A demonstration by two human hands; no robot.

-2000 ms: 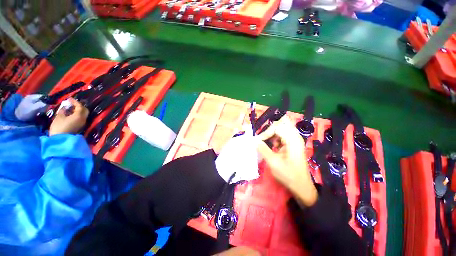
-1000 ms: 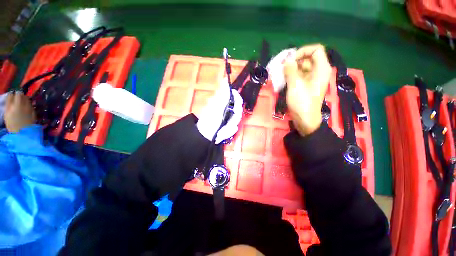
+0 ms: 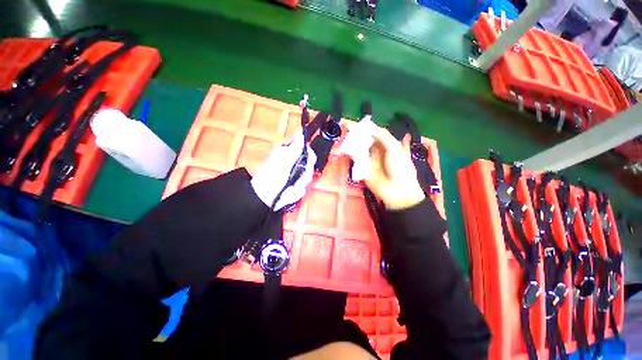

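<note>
My left hand, in a white glove, holds a wristwatch edge-on over the orange-red watch tray. Its black strap runs up and down past the glove. My right hand is bare and pinches a white wiping cloth just right of the held watch, not touching it. A watch with a shiny case lies at the tray's near left. Another dark-dialled watch lies at the tray's far side. More watches lie under and behind my right hand, partly hidden.
A white bottle lies left of the tray. A neighbouring tray with black-strapped watches is at far left. Stacked trays with watches stand at right. Another tray is at back right, near a grey post. A blue sleeve shows at lower left.
The view has turned right, so the tray sits further left and the right stack shows more. My right hand with the cloth has come lower and nearer the held watch. The neighbour's hand has left view.
</note>
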